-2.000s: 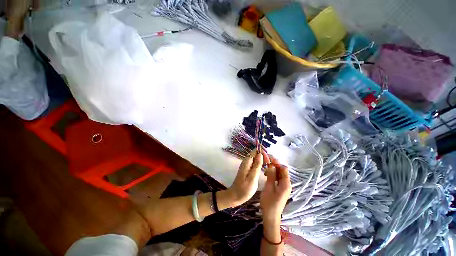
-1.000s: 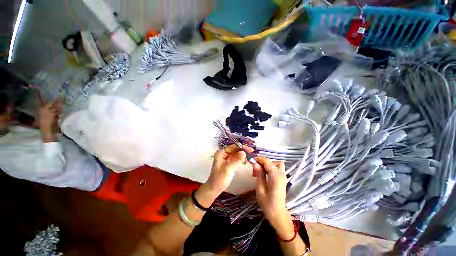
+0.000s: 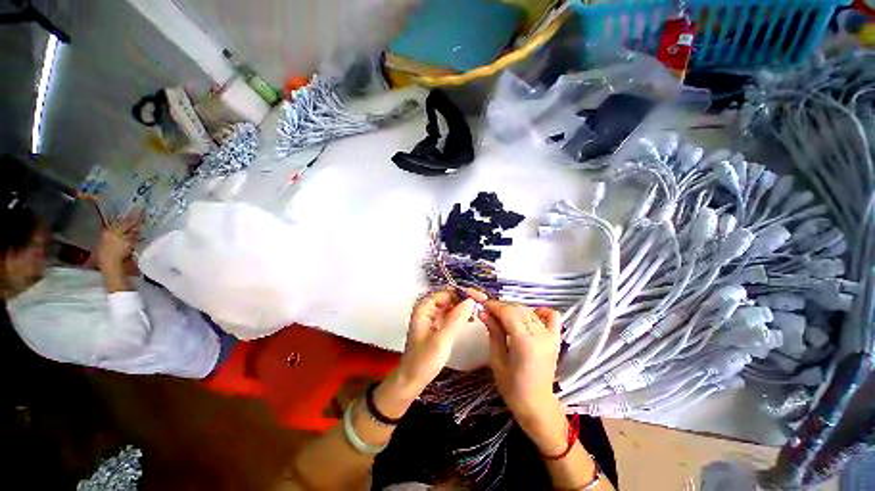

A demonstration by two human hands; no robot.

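Note:
My left hand [image 3: 434, 331] and my right hand [image 3: 524, 350] meet fingertip to fingertip above the bench edge. Both pinch one cable near its stripped wire ends [image 3: 443, 263], which point up and left. The fingers hide most of what they hold; whether a black sleeve is on it I cannot tell. Black sleeves [image 3: 477, 227] lie in a loose heap just behind the hands. Grey cables [image 3: 614, 316] with pale moulded connectors [image 3: 715, 297] fan out to the right. More thin dark wire ends [image 3: 484, 451] hang over my lap below the hands.
A black curved item [image 3: 438, 144] stands behind the heap, beside a clear plastic bag [image 3: 576, 105]. A white bag [image 3: 235, 268] lies at left. A red stool [image 3: 297, 369] is below it. A person in white [image 3: 110, 321] works at far left. A blue basket [image 3: 758, 38] is at back right.
The view has swung left and down since the earliest frame, bringing the other person into sight. My hands stay together, their fingertips now closer over the wires.

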